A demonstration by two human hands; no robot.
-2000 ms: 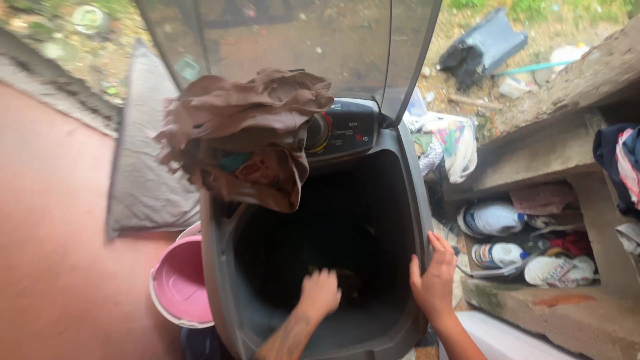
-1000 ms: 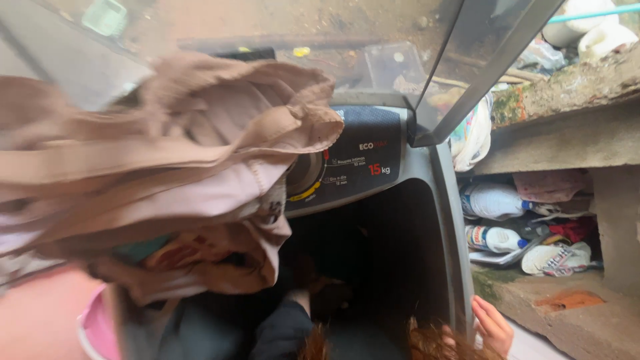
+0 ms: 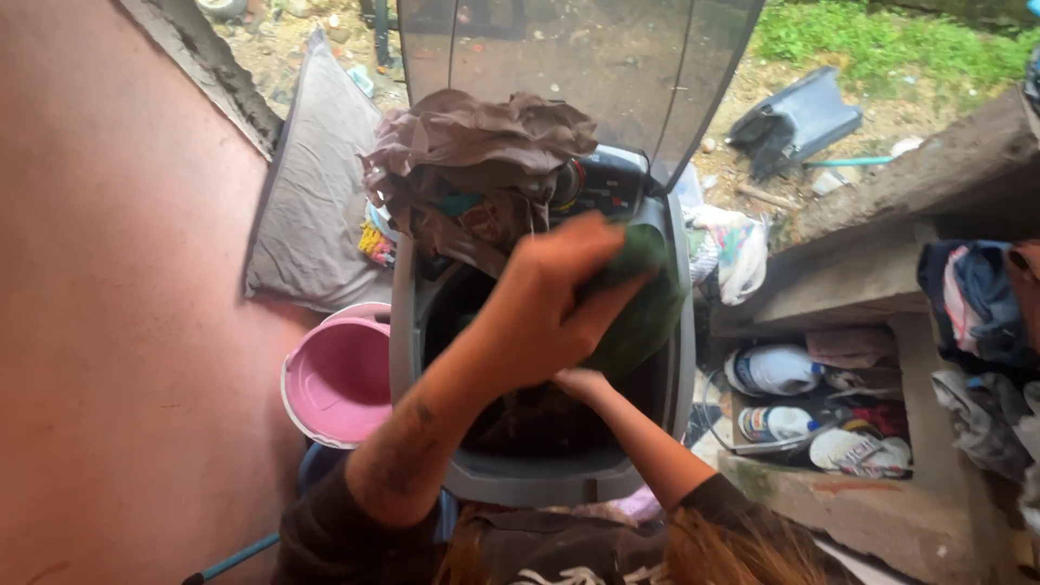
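My left hand (image 3: 561, 296) is raised over the open tub of a grey top-loading washing machine (image 3: 536, 485), its fingers closed on a dark green cloth (image 3: 642, 325) that hangs at the tub's right side. My right hand (image 3: 581, 383) is lower, at the tub's mouth below the cloth; its fingers are partly hidden, and I cannot tell if they hold anything. A crumpled beige-brown garment (image 3: 487, 138) lies over the back left of the machine, partly across the control panel (image 3: 609, 183). The transparent lid (image 3: 569, 65) stands raised behind.
A pink bucket (image 3: 345, 386) stands left of the machine, beneath a grey cushion (image 3: 317, 187) in view. On the right, a concrete shelf (image 3: 821, 504) holds white bottles (image 3: 776, 370) and a pair of light shoes (image 3: 861, 452). Clothes (image 3: 979, 301) lie at the far right.
My left hand has come up from inside the tub with the dark green cloth. My right hand has left the machine's right rim and moved inward over the tub.
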